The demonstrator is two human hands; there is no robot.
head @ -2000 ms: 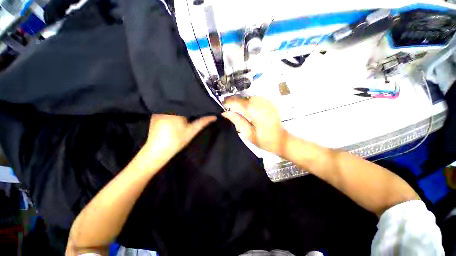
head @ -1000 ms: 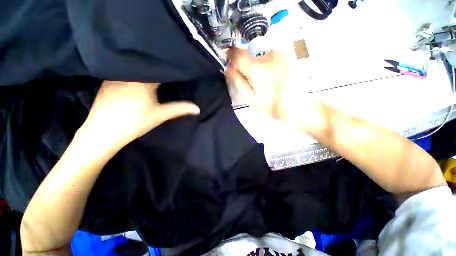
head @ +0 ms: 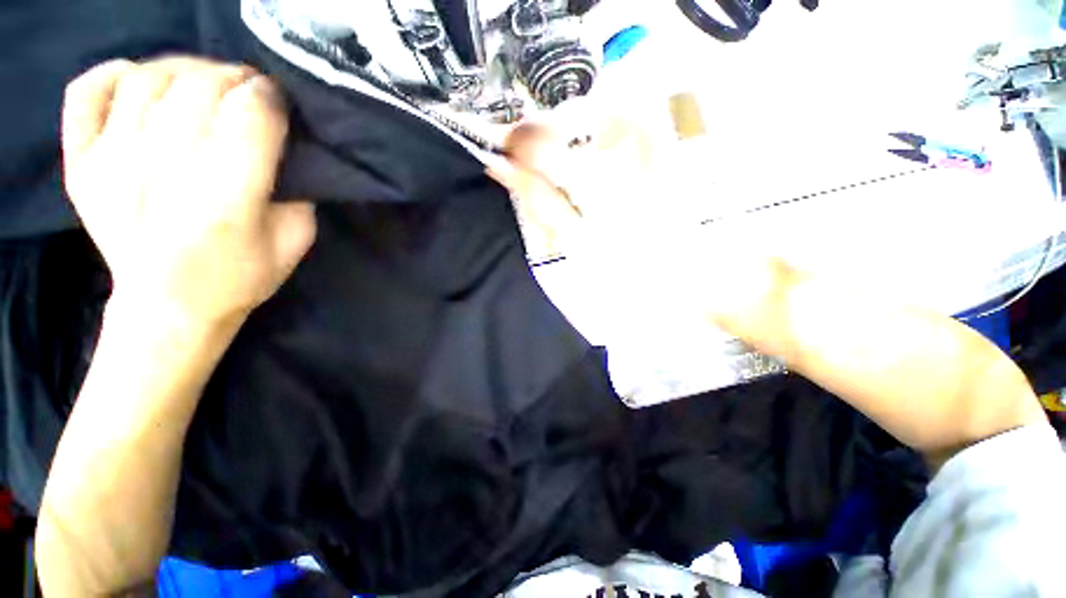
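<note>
The black garment piece [head: 409, 339] lies over the left and front of the white machine table. A white strip [head: 386, 103] runs along its upper edge in a curve toward the presser foot and needle area [head: 497, 108]. My left hand [head: 187, 175] is closed on the black garment piece at the upper left, fingers curled and knuckles up. My right hand [head: 573, 187] is at the strip's right end, just below the presser foot; its fingertips are on the edge of the cloth. The hand is overexposed and merges with the white table.
Thread snips [head: 941, 153] lie on the machine bed [head: 818, 222] at the right. A small brown patch [head: 687, 116] is right of the foot. A graduated strip [head: 760, 360] follows the table's front edge. Metal parts [head: 1017, 82] stand at the upper right.
My left hand has moved up and left from beside the strip's end and has closed on the cloth. The white-edged cloth now bends farther left. My right hand has stayed near the foot.
</note>
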